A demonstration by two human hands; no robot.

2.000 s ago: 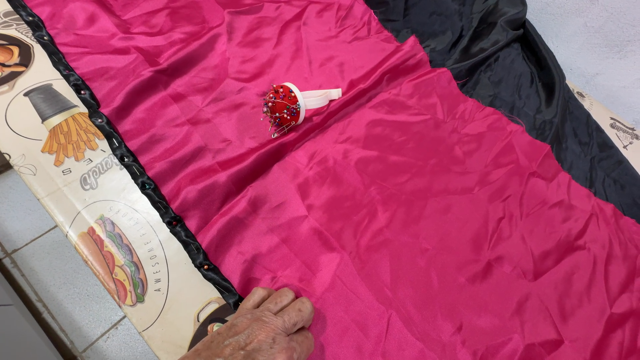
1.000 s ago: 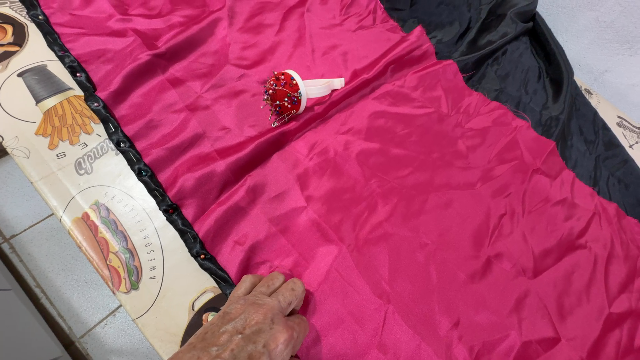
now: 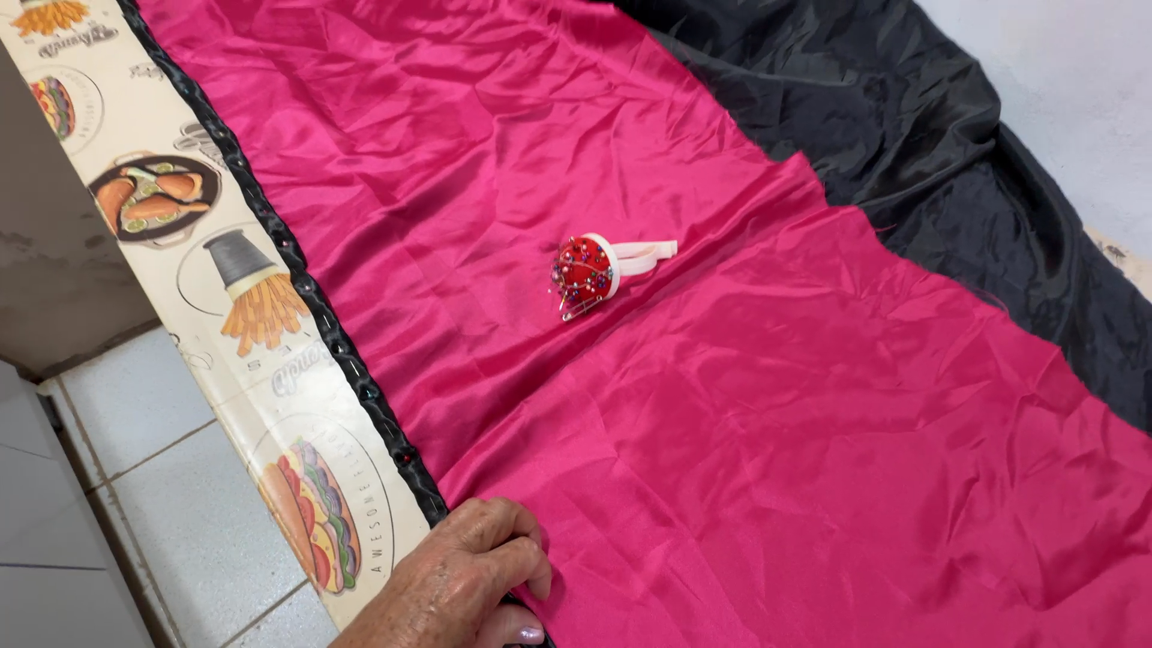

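Observation:
A large piece of wrinkled pink satin fabric (image 3: 765, 450) lies spread out. Black satin edging (image 3: 346, 360), with several pins stuck along it, runs down its left side. My left hand (image 3: 459, 576) is at the bottom, its fingers curled over the lower part of this edging and its thumb partly in view; the fingertips' grip is partly hidden. Up and to the right of the hand, a red pincushion (image 3: 585, 270) rests on the pink satin, full of colored-head pins and a safety pin, with a white rim and band. My right hand is out of view.
Black fabric (image 3: 900, 135) lies bunched along the upper right edge of the pink satin. A cream table covering (image 3: 216, 360) printed with food pictures shows at left, with pale floor tiles (image 3: 162, 405) beyond its edge. A pale surface (image 3: 1071, 99) is at upper right.
The view has shifted, showing more of the table covering's upper left part. My left hand stays by the lower black edging; its fingers are more curled and its thumb now shows.

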